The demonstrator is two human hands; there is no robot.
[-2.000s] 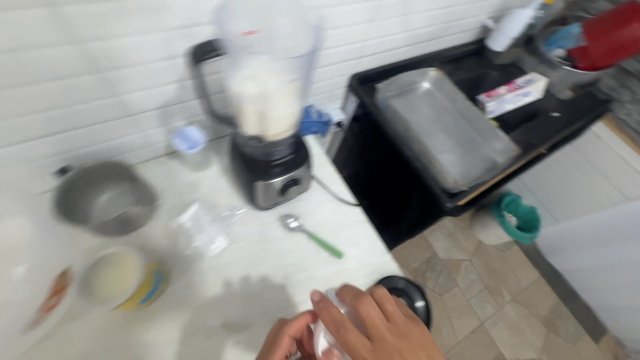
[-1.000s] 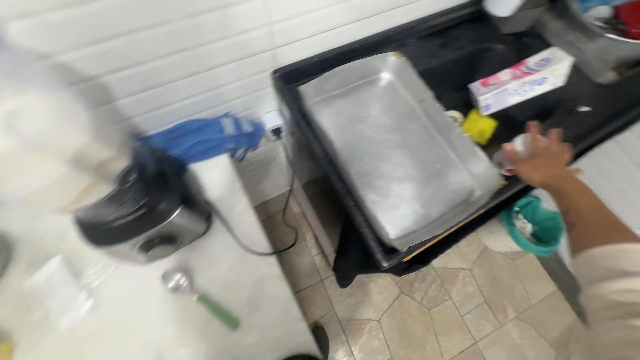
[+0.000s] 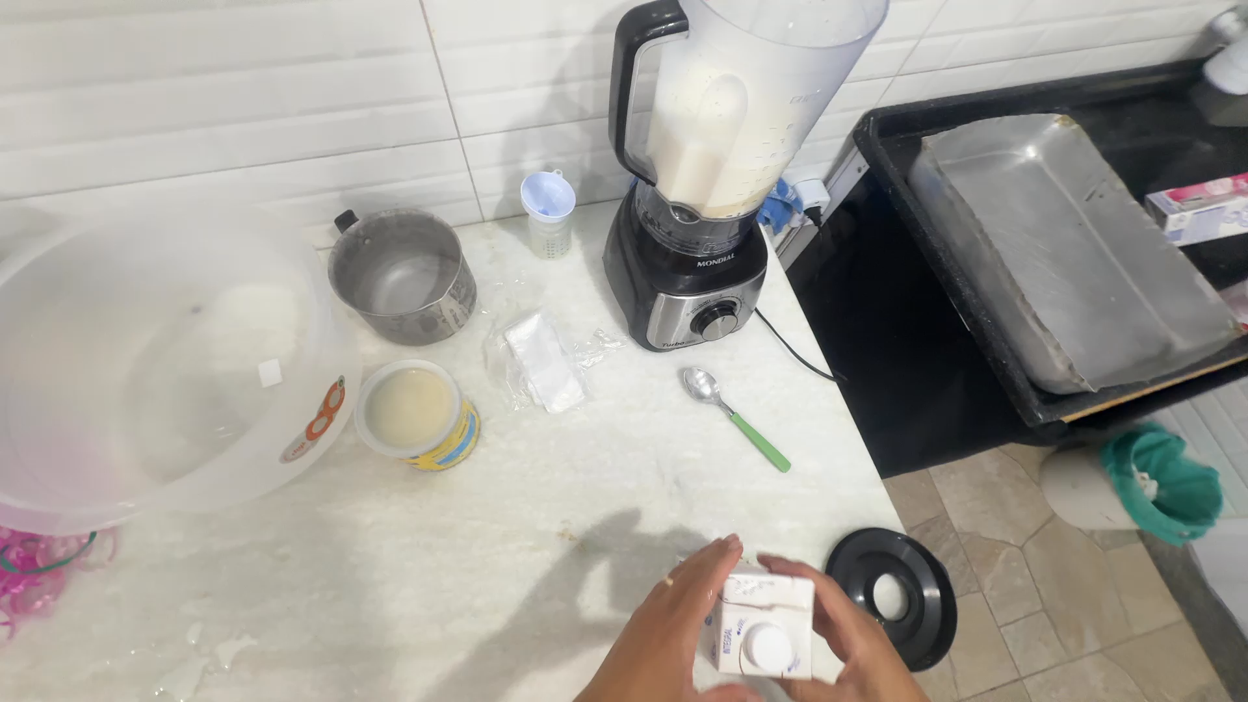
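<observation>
My left hand (image 3: pixel 673 624) and my right hand (image 3: pixel 850 639) grip a white carton with a round screw cap (image 3: pixel 765 624) between them, low in the view. Just right of it lies a black blender lid with a hole in its middle (image 3: pixel 902 590). Further up the counter a green-handled spoon (image 3: pixel 736 419) lies below the blender base (image 3: pixel 697 283). A pale creamy liquid partly fills the blender jar (image 3: pixel 721 127). Left of the spoon are a white packet in clear plastic (image 3: pixel 546 361) and an open tub of pale cream-coloured contents (image 3: pixel 414 409).
A metal pot (image 3: pixel 405 278) and a small container with a blue funnel-like top (image 3: pixel 549 214) stand near the tiled wall. A large translucent plastic bowl (image 3: pixel 175 361) fills the left. Right of the counter, a metal baking pan (image 3: pixel 1072 253) rests above a bin with a green bag (image 3: pixel 1165 483).
A hand that reached out over the black surface at the right one second ago is back over the counter. Both hands now hold the carton. The view has swung back left.
</observation>
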